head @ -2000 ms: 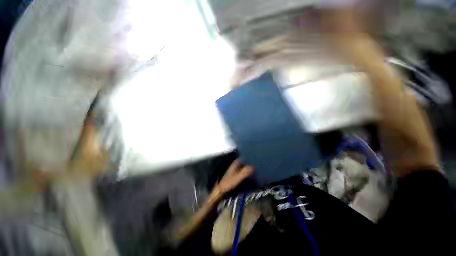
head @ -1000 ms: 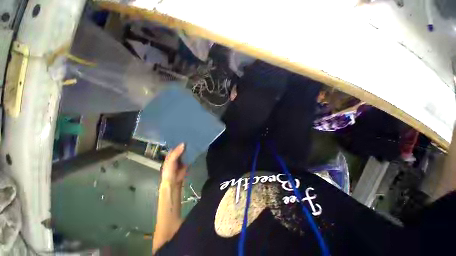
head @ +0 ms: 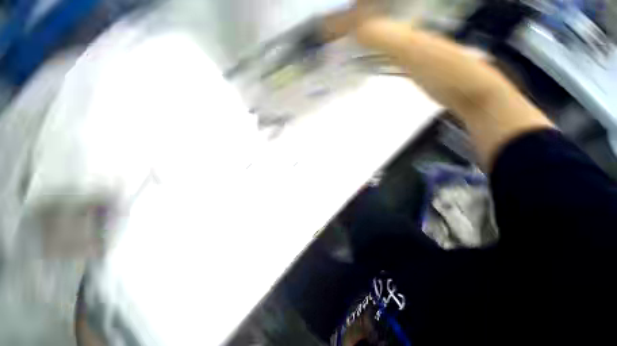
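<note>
The white table (head: 270, 189) fills the middle, overexposed and blurred. My right forearm reaches over its far edge from the right. My right hand (head: 343, 23) is at the top centre, strongly blurred, beside a dark grey shape (head: 301, 40); whether it holds anything cannot be told. My left hand is not in view, and neither is the flat blue-grey object.
Blurred pale grey and yellowish things (head: 291, 81) lie at the table's far side. A pale crumpled bundle with a blue-purple edge (head: 461, 213) is below the table edge at the right. A blue shape (head: 40, 34) is at the upper left. A white surface (head: 568, 67) is at the upper right.
The view has swung back over the white table. The left hand and the blue-grey object have left the picture. My right forearm now reaches across the top.
</note>
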